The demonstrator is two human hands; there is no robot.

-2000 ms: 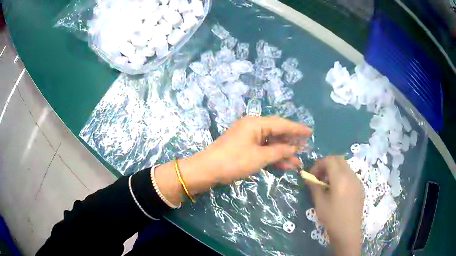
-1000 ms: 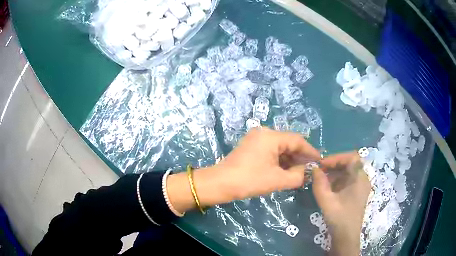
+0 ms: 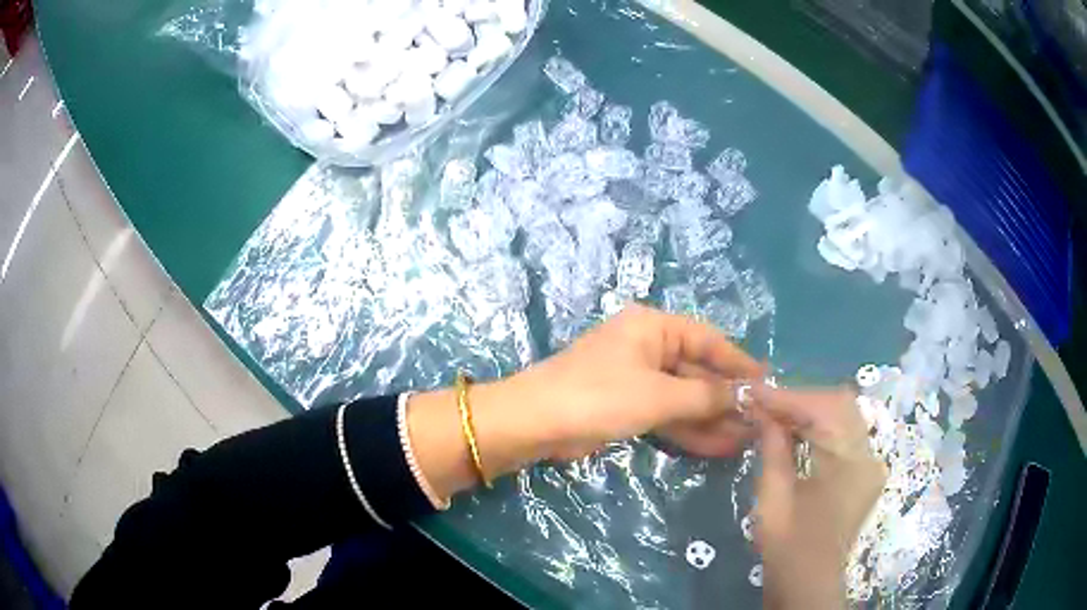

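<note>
My left hand [image 3: 638, 375] comes from the lower left and pinches a small clear part [image 3: 746, 394] between thumb and fingers. My right hand [image 3: 822, 477], blurred, meets it fingertip to fingertip at the same part. The fingers hide most of the part, and I cannot tell whether the right hand also holds a tool. Clear ribbed housings [image 3: 578, 215] lie spread beyond my left hand. Small white holed plates [image 3: 900, 524] lie in a pile right of my right hand; a single one [image 3: 700, 554] lies below the hands.
An open clear bag of chunky white parts [image 3: 393, 72] is at the upper left. Frosted caps [image 3: 888, 232] lie at the right beside a blue basket [image 3: 995, 191]. Shiny wrinkled plastic [image 3: 334, 286] lies under the parts on the green bench [image 3: 131, 155]. A narrow black object [image 3: 1019, 536] is at lower right.
Two seconds ago my right hand showed a pale yellow stick and the hands were slightly apart. Now their fingertips meet at the small part and no stick shows. The bench view has shifted slightly.
</note>
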